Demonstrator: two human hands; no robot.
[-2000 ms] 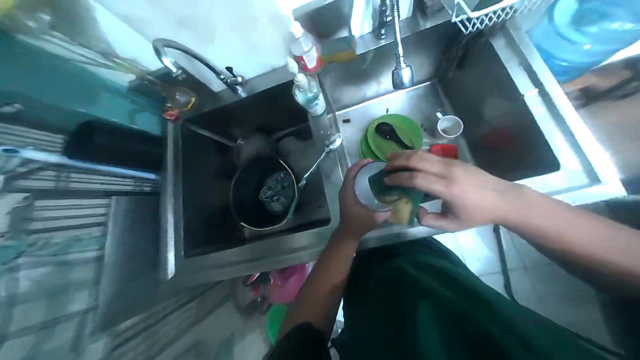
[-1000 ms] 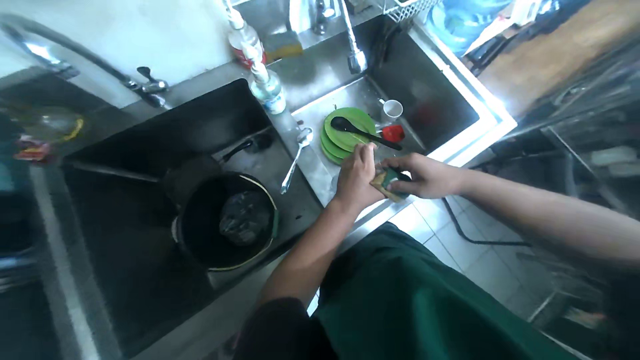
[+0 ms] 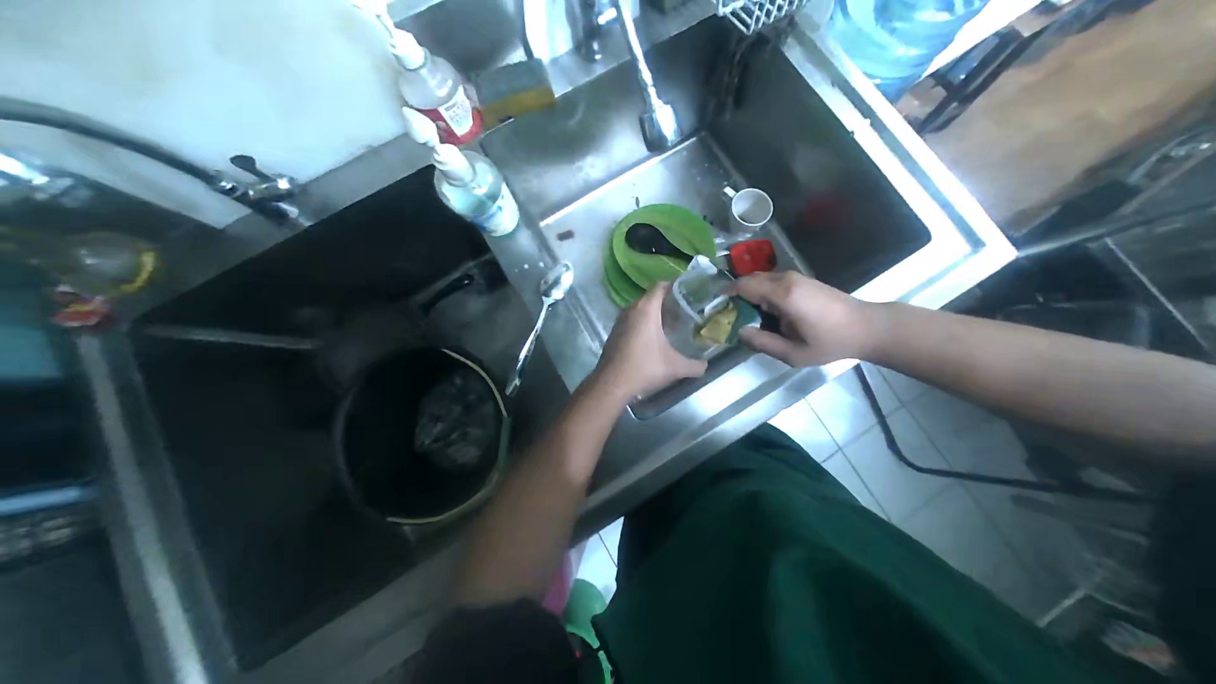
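Note:
My left hand (image 3: 648, 350) grips a clear container (image 3: 686, 318) from its left side, over the front of the right sink basin. My right hand (image 3: 803, 318) pinches a green and yellow scouring sponge (image 3: 724, 325) at the container's mouth. Just beyond them, green plates (image 3: 676, 228) lie stacked in the basin with a black spoon or ladle (image 3: 649, 239) on top. A red cup (image 3: 752, 256) and a white mug (image 3: 750, 206) are to the right of the plates. How far the sponge reaches into the container is unclear.
A metal spoon (image 3: 541, 323) rests on the divider. The left basin holds a black bucket (image 3: 423, 437). Two pump bottles (image 3: 480, 190) stand behind the divider, near a faucet (image 3: 657, 119). Another faucet (image 3: 261, 190) is at the back left.
The container's open mouth now shows between my hands; a second ago my hands mostly hid it. My right hand keeps hold of the sponge. The view has shifted.

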